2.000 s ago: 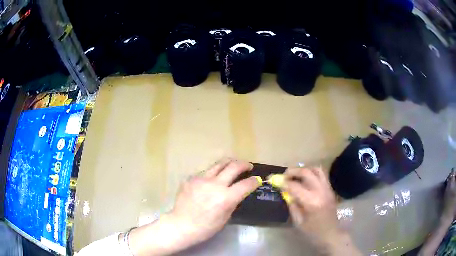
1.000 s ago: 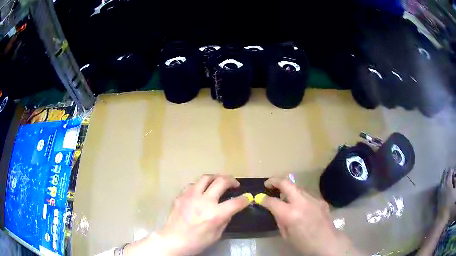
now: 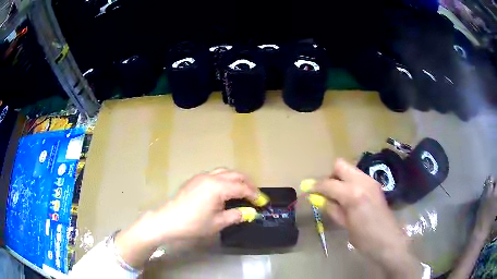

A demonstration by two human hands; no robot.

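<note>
A black speaker housing lies on its side in front of me. A narrow circuit board with silver parts shows in its slot, and thin red wires rise at the slot's right end. My left hand lies over the housing's left part, its yellow-cotted thumb and finger at the slot; what lies under the fingertips is hidden. My right hand is right of the housing, off it, slightly blurred. It holds a slim pointed tool, tip downward.
Two black housings stand at the right, a board and wires beside them. Rows of black housings stand along the cardboard's far edge. A blue printed sheet and a metal upright are at the left. Another person's hand is at the right edge.
My right hand has left the housing and moved right; the pointed tool now shows in it. My left fingertips have parted somewhat at the slot. More of the board and the red wires show.
</note>
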